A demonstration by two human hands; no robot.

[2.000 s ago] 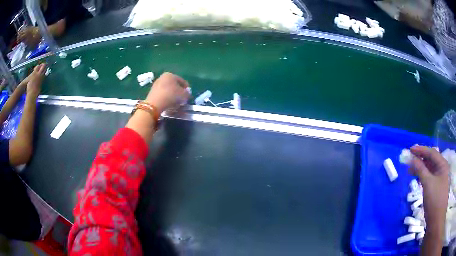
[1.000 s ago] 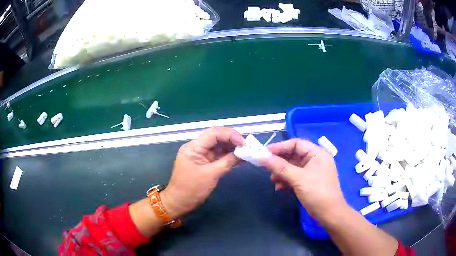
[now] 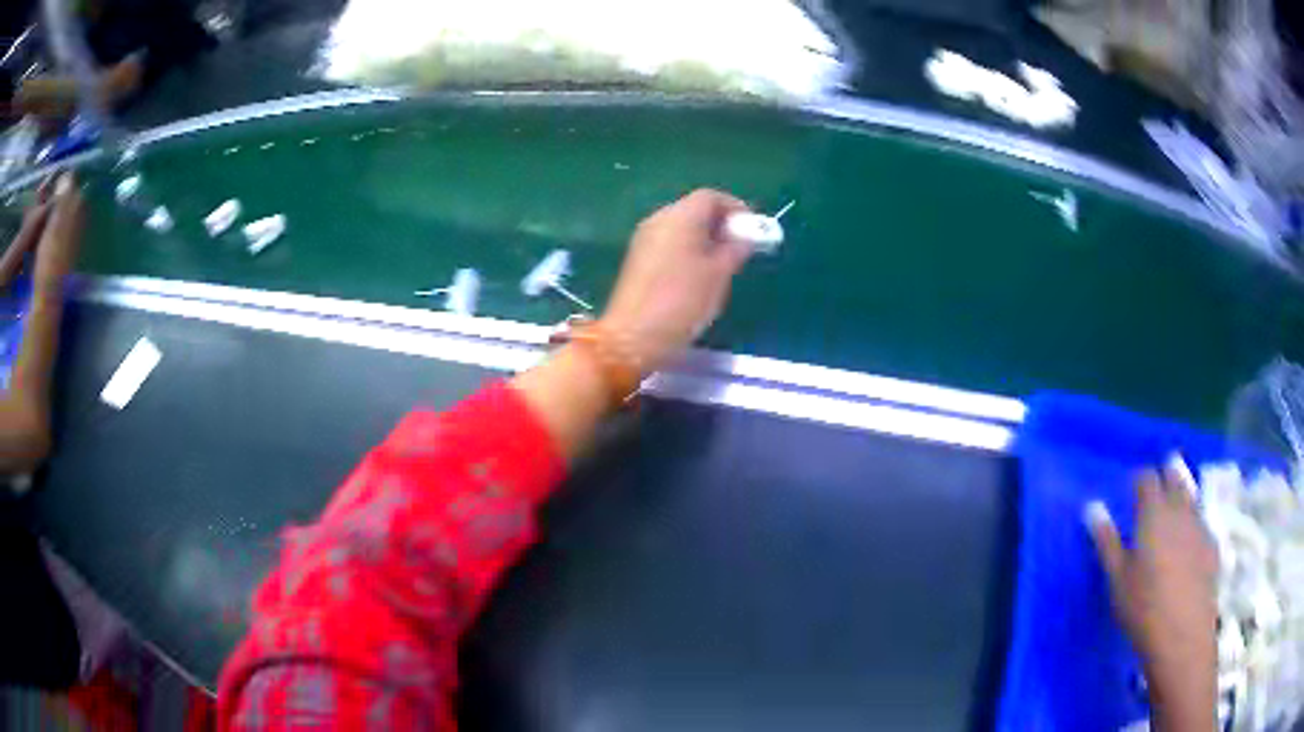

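My left hand (image 3: 679, 279) is over the green belt (image 3: 887, 272), its fingers closed on a white stemmed part (image 3: 755, 230) with a thin pale rod sticking out. My right hand (image 3: 1166, 579), blurred, is over the blue tray (image 3: 1051, 572) with thumb and fingers spread. A small white piece (image 3: 1098, 521) shows at its thumb, and another white spot is at its fingertips; I cannot tell if it grips either. White housings (image 3: 1266, 572) are piled at the tray's right side.
Two stemmed parts (image 3: 548, 272) lie on the belt left of my left hand. Several white pieces (image 3: 265, 233) are farther left, one stemmed part (image 3: 1063, 208) far right. A large bag (image 3: 572, 50) and a loose pile (image 3: 1001, 89) lie beyond. Another person's arm (image 3: 43, 329) is at left.
My hands have separated from the part they held together. My left hand has moved up over the belt; my right hand has moved right, over the tray. The view has shifted.
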